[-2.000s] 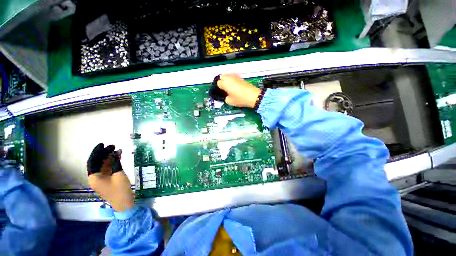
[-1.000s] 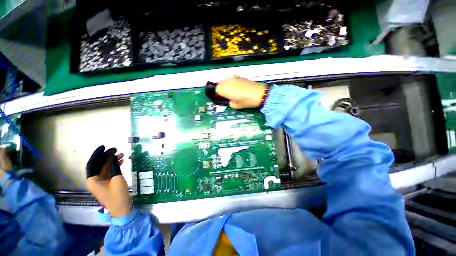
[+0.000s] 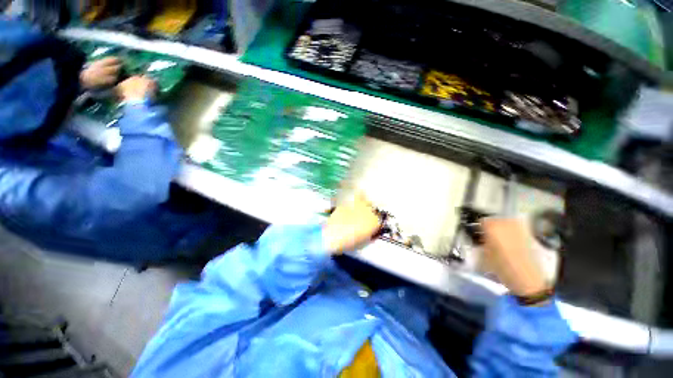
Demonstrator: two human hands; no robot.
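Note:
The view is blurred. The green circuit board [image 3: 284, 136] lies between the rails, left of centre, with white patches on it. My left hand [image 3: 354, 225] is at the board's lower right corner by the front rail, fingers curled; I cannot tell whether it touches or grips the board. My right hand [image 3: 513, 251] is over the conveyor gap to the right, away from the board. Its dark-covered fingertips point left; whether it holds anything is unclear.
Beyond the rear rail [image 3: 435, 117] are bins of silver-white [image 3: 325, 46], grey [image 3: 387, 72], yellow [image 3: 456, 90] and mixed metallic parts [image 3: 540, 111]. At left, another person's hands [image 3: 118, 80] are over another board. A small wheel [image 3: 547, 227] is right of my right hand.
The view has turned, and the board is now further left along the rails, with open gap right of it. My right hand has left the board's rear edge; my left hand is now at its right end.

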